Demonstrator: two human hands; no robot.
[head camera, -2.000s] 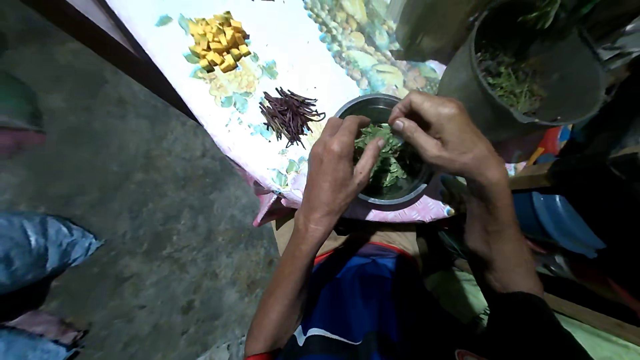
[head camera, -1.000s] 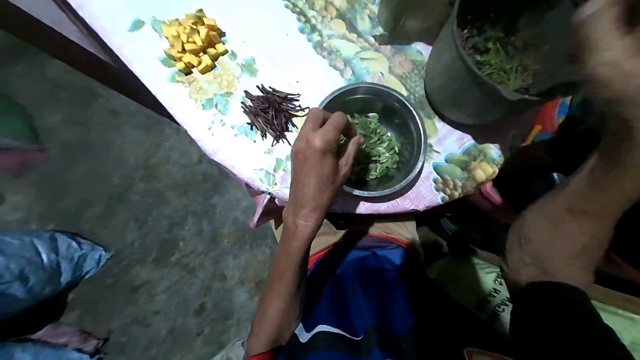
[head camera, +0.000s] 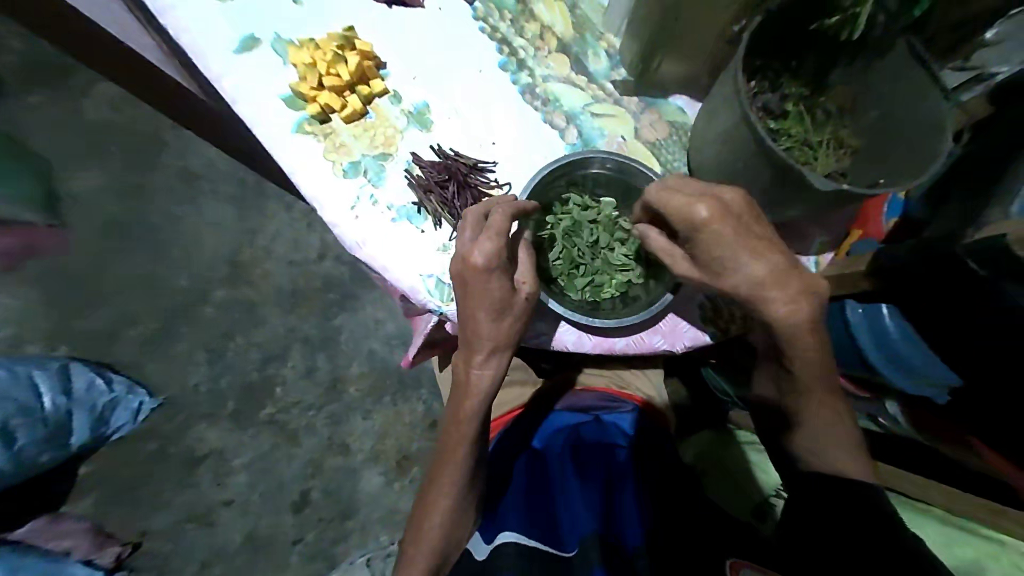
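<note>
A round metal bowl stands at the table's front edge with small green leaves inside. My left hand is at the bowl's left rim, its thumb and fingers apart. At the right rim is my right hand, thumb near the curled fingers; whether it pinches anything is hidden. Just left of the bowl lies a heap of thin dark purple pods or stalks. Farther back on the left is a pile of yellow-orange cubes, cut from some vegetable.
A large grey bucket with green plant scraps stands right of the bowl. The table bears a fruit-patterned cloth. A blue plastic bag lies at the lower left by the concrete floor. Blue basins are at the right.
My right hand was away at the upper right, near the bucket, one second ago and is now back at the bowl. My left hand has shifted from over the leaves to the left rim.
</note>
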